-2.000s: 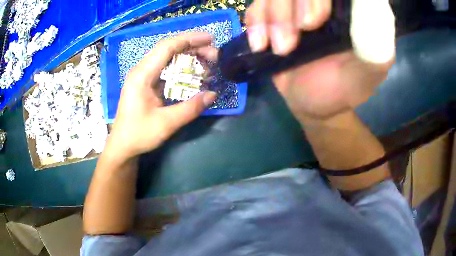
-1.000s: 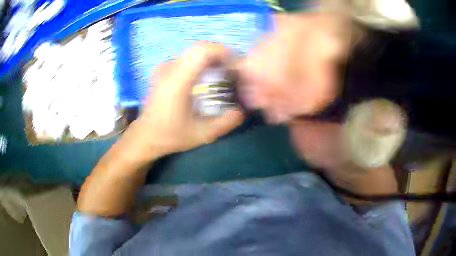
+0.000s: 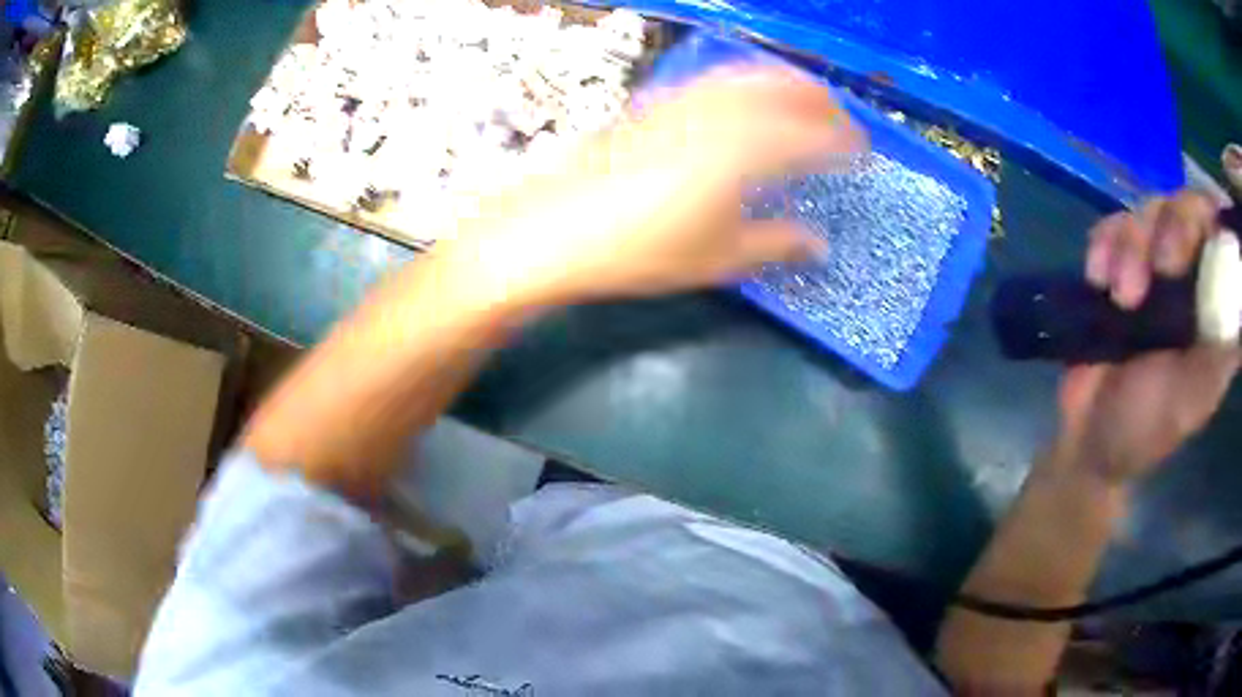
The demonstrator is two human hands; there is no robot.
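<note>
My left hand (image 3: 681, 191), a little blurred, is above the near-left part of the blue screw tray (image 3: 940, 334), with thumb and fingers apart. No part shows in it. The tray holds a mass of small silvery screws (image 3: 885, 245). My right hand (image 3: 1158, 300) is at the far right, closed around the thick black electric screwdriver (image 3: 1076, 317). The cream wrap (image 3: 1220, 286) on a finger shows at the frame's right edge. A shallow cardboard box (image 3: 327, 204) heaped with white parts (image 3: 450, 102) lies left of the tray.
A large blue board (image 3: 1008, 68) lies behind the tray, with brass bits (image 3: 960, 143) between them. A bag of brass parts (image 3: 123, 48) and one white piece (image 3: 123, 138) are at far left. A black cord (image 3: 1090, 606) hangs by my right wrist. An open carton (image 3: 136, 477) is below left.
The view has swung left. My hands have moved apart; my left hand no longer shows the white insert and is over the tray. The screwdriver is away at the right.
</note>
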